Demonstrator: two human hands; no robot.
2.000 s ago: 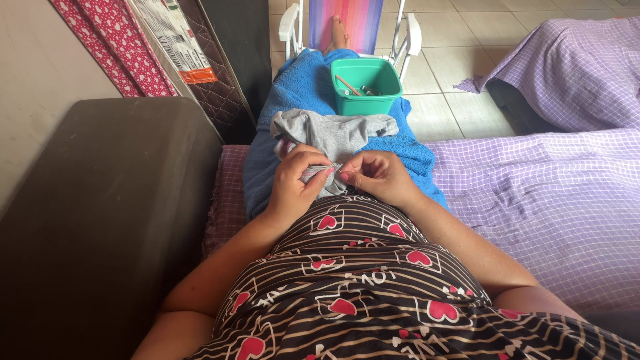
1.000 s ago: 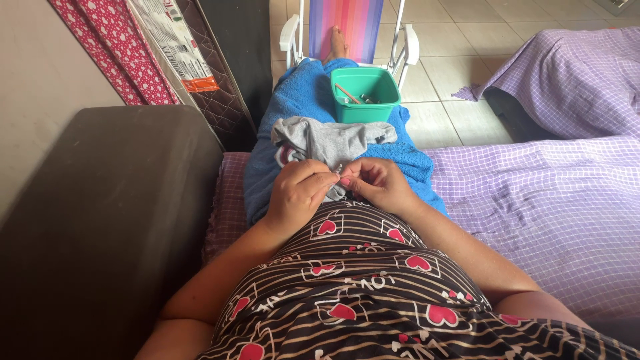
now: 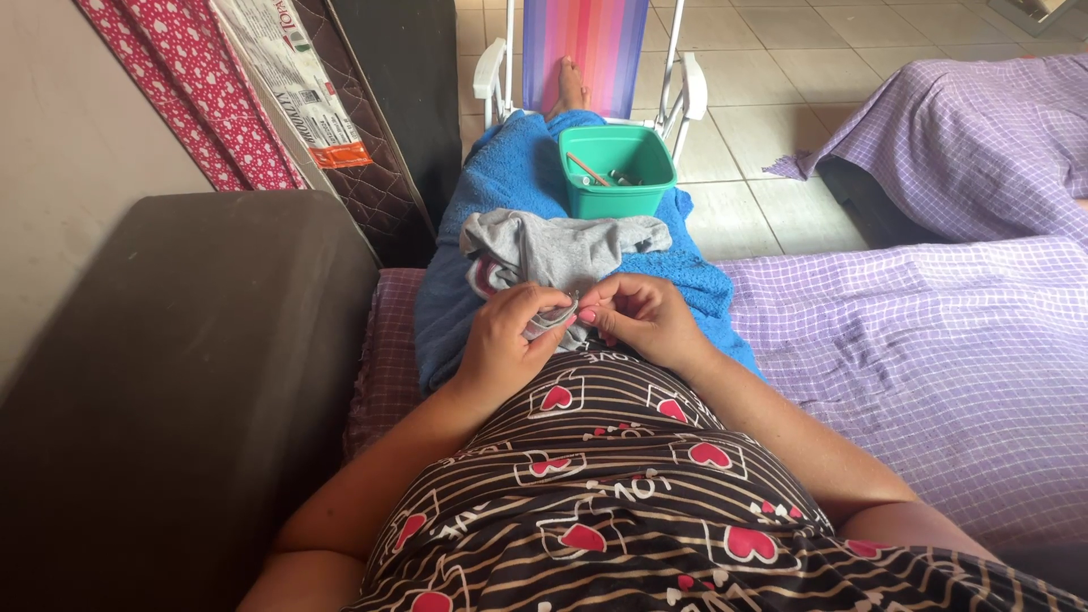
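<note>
A grey knit garment (image 3: 557,251) lies over a blue towel (image 3: 501,178) on my lap. My left hand (image 3: 514,331) pinches a folded edge of the garment between thumb and fingers. Close against it, my right hand (image 3: 642,319) has its thumb and index finger together at the same edge; a tiny thin item shows at the fingertips, too small to name. Beyond the garment, a green plastic tub (image 3: 625,200) rests on the towel, holding a pinkish stick (image 3: 588,170) and several small items.
A dark sofa armrest (image 3: 170,340) stands at my left, and a purple checked cover (image 3: 918,340) spreads over the seat at my right. Ahead, a bare foot rests on a striped folding chair (image 3: 586,42) with white armrests. Another draped seat (image 3: 977,136) is at the far right.
My hands stay together at the grey garment, with the fingers shifting slightly. The green tub and towel have not plainly moved.
</note>
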